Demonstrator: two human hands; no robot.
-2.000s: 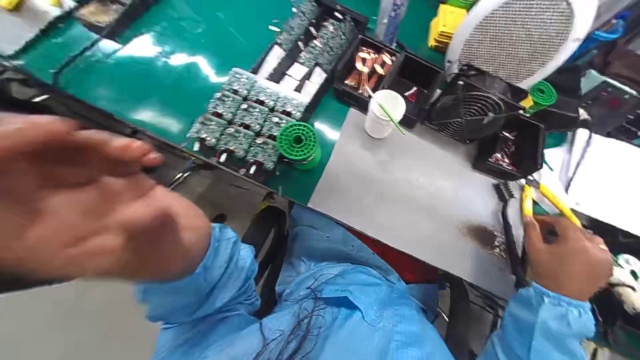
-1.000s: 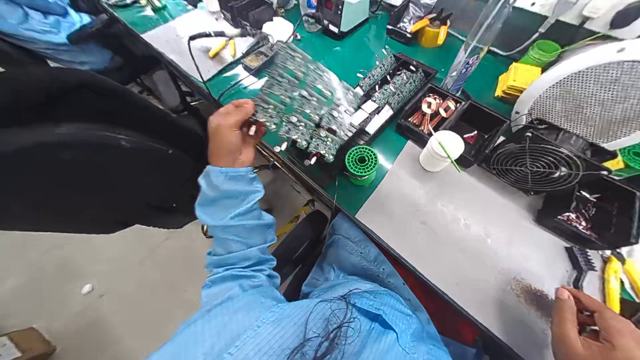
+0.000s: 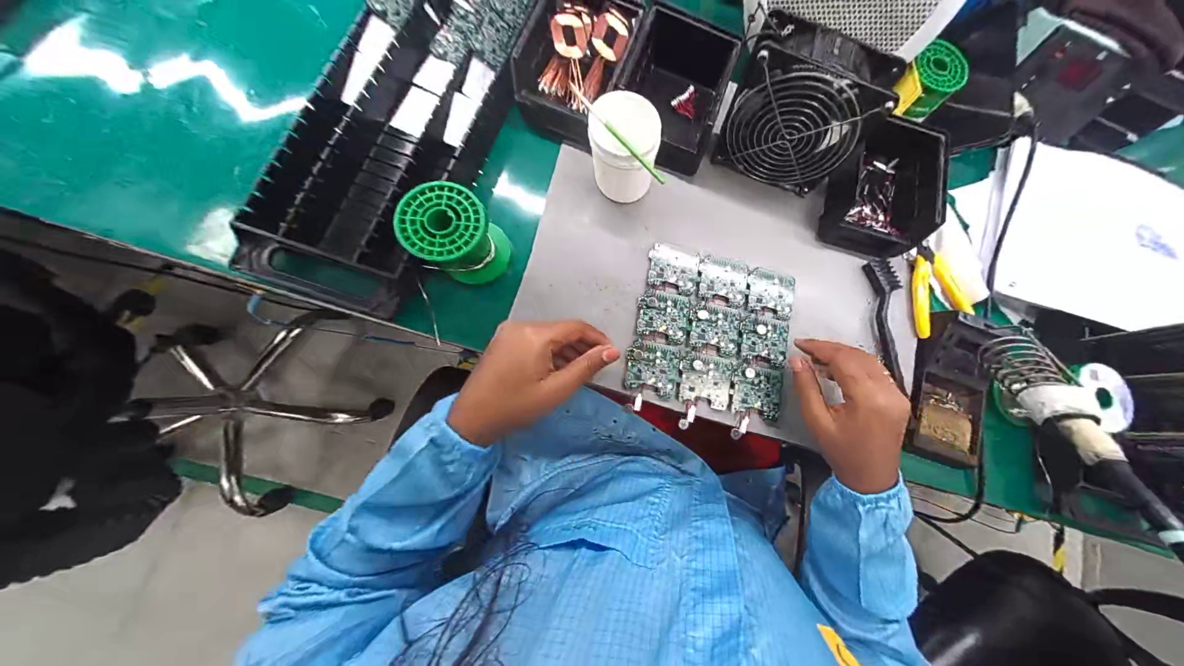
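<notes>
A panel of joined green circuit boards (image 3: 714,326) lies flat on the grey bench mat (image 3: 592,250), its small metal-tipped parts pointing over the near edge. My left hand (image 3: 546,370) is just left of the panel, fingers bent and holding nothing. On the other side, my right hand (image 3: 846,393) is close to the panel's right edge, thumb and fingers apart with nothing between them. A black brush (image 3: 884,314) and yellow-handled pliers (image 3: 922,294) lie beyond my right hand. A white cup (image 3: 624,153) with a green stick stands behind the panel.
Green solder spools (image 3: 442,222) and a slotted black rack (image 3: 319,194) stand left. Behind are black bins with copper coils (image 3: 587,42) and a fan (image 3: 791,129). A bin of small wired parts (image 3: 874,199), a soldering iron holder (image 3: 1027,370) and its sponge tray (image 3: 945,425) are right.
A second ago my left hand held the board panel up at the left; now it lies on the mat, let go. My right hand has come from the mat's right side to beside the panel.
</notes>
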